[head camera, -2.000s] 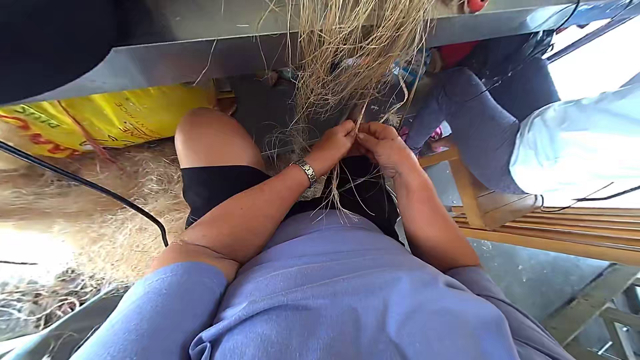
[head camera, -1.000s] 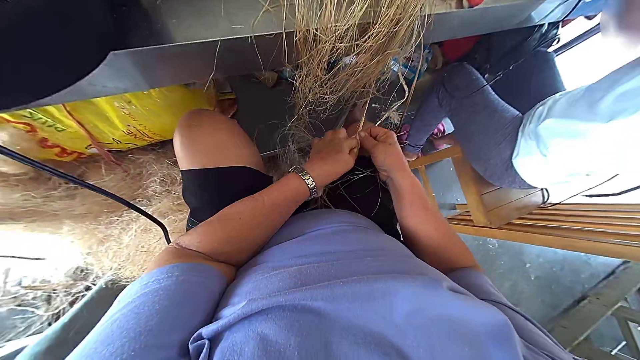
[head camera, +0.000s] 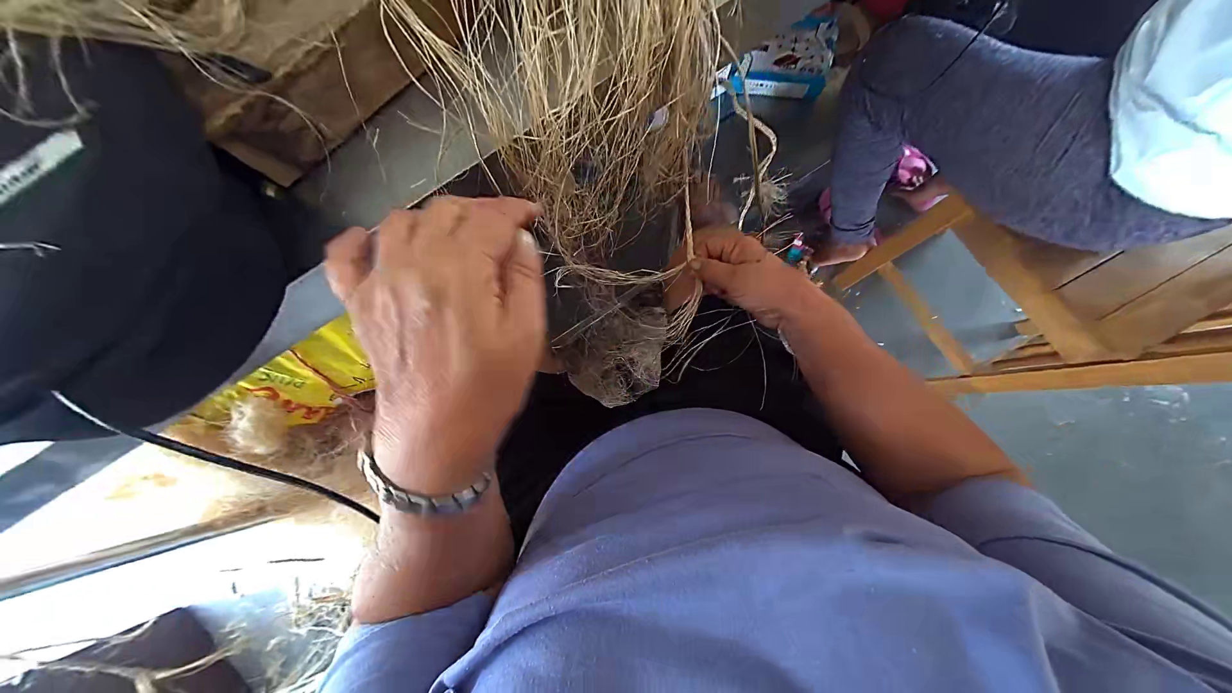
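Long tan plant fibres (head camera: 597, 106) hang in a loose bundle over the edge at the top centre. My right hand (head camera: 736, 274) pinches a thin twisted fibre cord (head camera: 689, 217) between thumb and fingers, at the bundle's lower right; loose strands fan out below it. My left hand (head camera: 448, 308), with a metal-link bracelet (head camera: 423, 496) at the wrist, is raised left of the bundle, back toward the camera. Its fingertips are curled and partly hidden, so whether it holds a strand cannot be told. A greyish tangle of fibre (head camera: 621, 366) lies between the hands, above my lap.
A black rounded object (head camera: 115, 250) and a dark cable (head camera: 241, 472) are at the left, near a yellow printed sack (head camera: 308, 380). A cardboard piece (head camera: 289, 87) lies on the top surface. At the right, another person in grey leggings (head camera: 982, 125) is beside a wooden bench (head camera: 1088, 371).
My left hand has moved up and left, away from my right hand, which it was close beside. My right hand still pinches the fibres. The view has shifted.
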